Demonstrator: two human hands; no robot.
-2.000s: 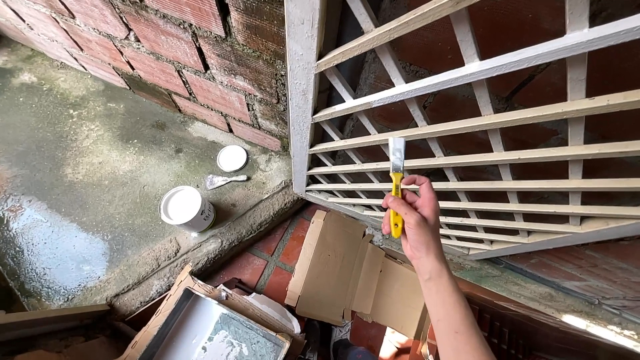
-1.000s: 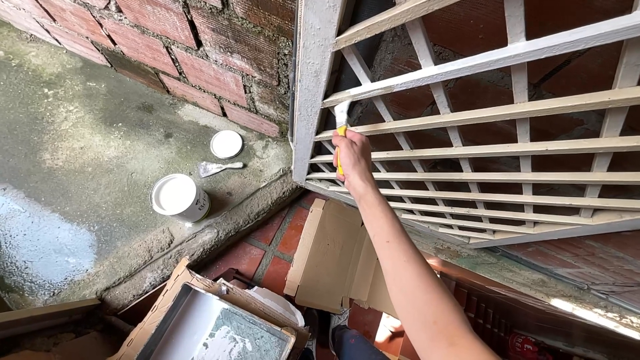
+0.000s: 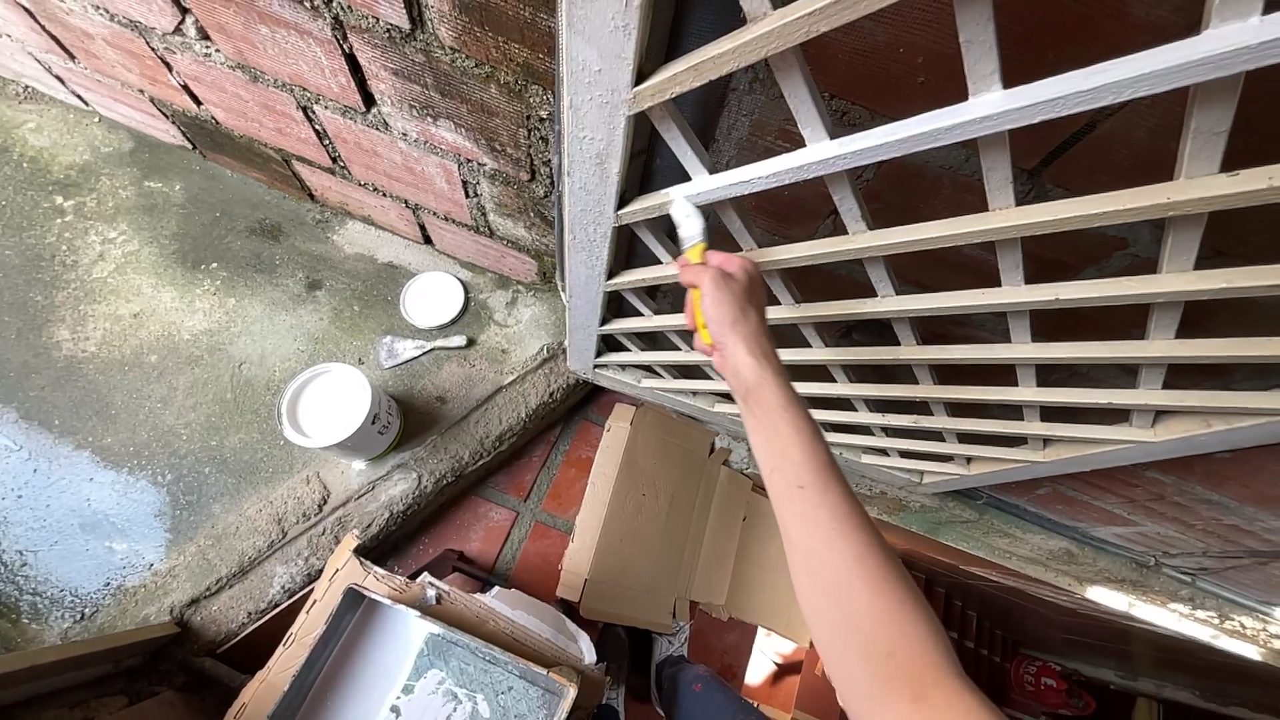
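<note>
My right hand [image 3: 730, 305] is closed around the yellow handle of a paintbrush [image 3: 697, 262]. The white-coated bristles touch a slat [image 3: 850, 150] of a slatted metal or wooden grille, near its left end by the frame post [image 3: 597, 180]. That slat looks whiter right of the brush; the slats below look cream. My left hand is not in view. An open can of white paint [image 3: 335, 412] stands on the concrete ledge at left, with a round lid [image 3: 433, 300] and a paint-smeared putty knife or brush [image 3: 418, 348] beside it.
A paint tray [image 3: 440, 665] with white paint rests in a cardboard box [image 3: 290, 640] at the bottom. Flattened cardboard [image 3: 650, 520] lies on the red floor tiles below the grille. A brick wall [image 3: 390, 160] rises at upper left. My feet and dark trousers show at the bottom.
My right hand has moved the brush from in front of the grille, bristles up, to a slat near the left post. The bristles now rest on a slat.
</note>
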